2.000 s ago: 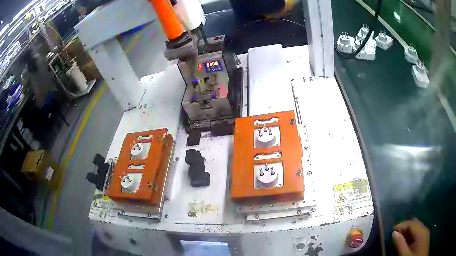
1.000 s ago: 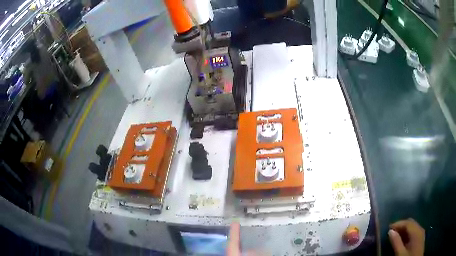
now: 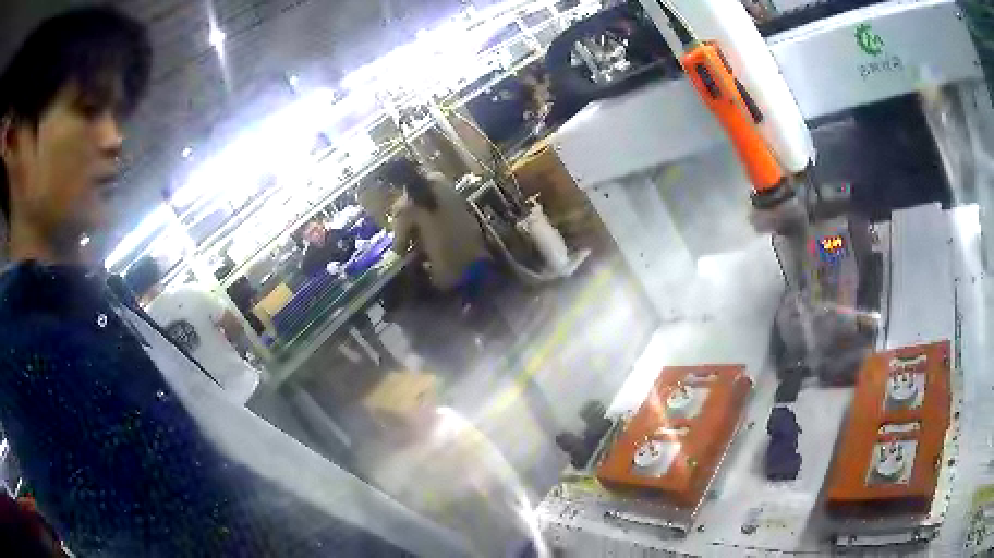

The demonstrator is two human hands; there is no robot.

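Observation:
Two orange screw-driving fixtures sit on the white machine table at the lower right, the left fixture and the right fixture. Each has two openings with a white plug adapter in each, such as this one on the left and this one on the right. Dark stepped blocks lie between the fixtures. An orange electric screwdriver hangs from the white gantry above the grey screw feeder with lit digits. Neither of my hands can be made out.
A person in a dark top stands close at the left. Other people are at a long bench behind. A blurred brown box and a blurred white shape show at lower centre. Black parts sit beside the left fixture.
The view has swung left, so the machine now shows at the right and the person has come into view. The hand at lower right and the finger at the front edge are gone from view.

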